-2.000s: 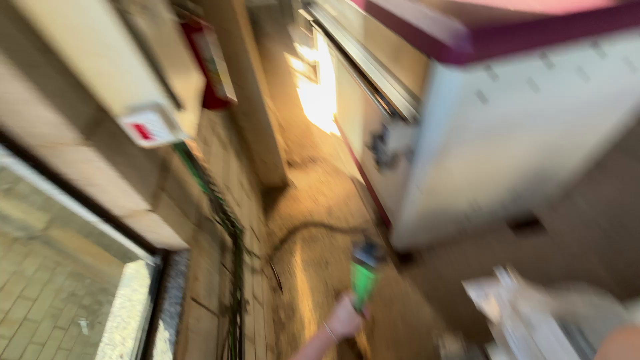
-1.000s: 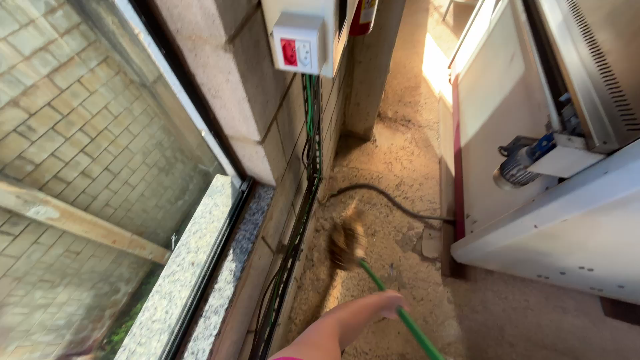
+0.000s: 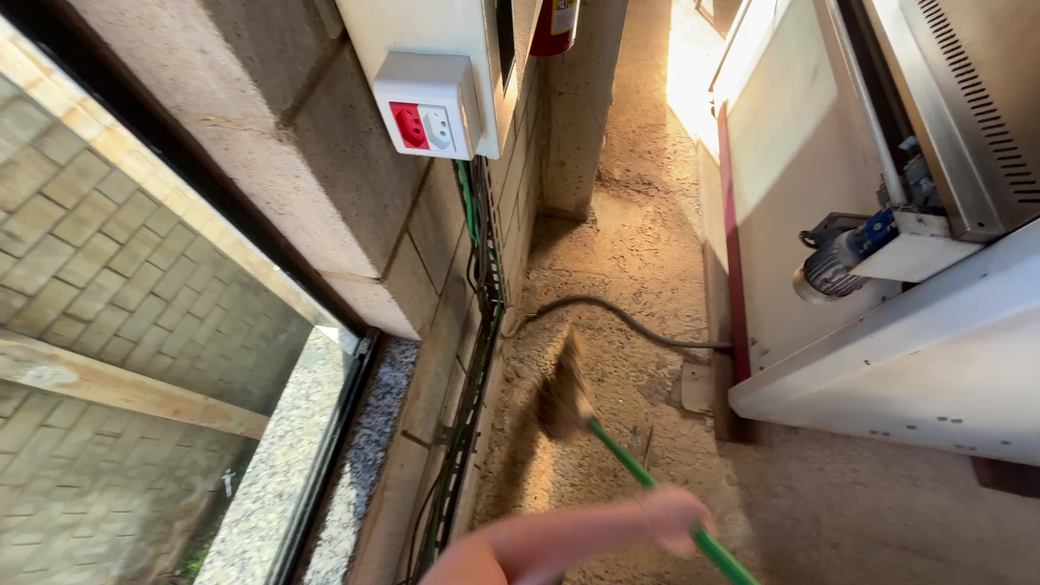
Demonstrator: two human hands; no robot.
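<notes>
My left hand (image 3: pixel 682 520) is closed around the green handle (image 3: pixel 626 455) of a broom, with the forearm coming in from the bottom edge. The handle slants from the broom's head down to the lower right edge, where its end is out of frame. Brown bristles on the broom head (image 3: pixel 569 394), blurred by motion, are at the rough floor (image 3: pixel 650 382) near the wall on the left. Just beyond them a dark cable (image 3: pixel 605 305) curves across the floor. My right hand is out of view.
Cables in a slotted tray (image 3: pixel 479 366) run down the block wall below a socket box (image 3: pixel 426 106). A window with a granite sill (image 3: pixel 268 455) is at left. At right stands a machine with a motor (image 3: pixel 837 264) and white panel (image 3: pixel 910 374). A fire extinguisher (image 3: pixel 556 28) hangs ahead.
The view has swung, bringing more of the window in. The broom head, a blurred dark shape two seconds ago, now shows its brown bristles. My left hand stays on the green handle.
</notes>
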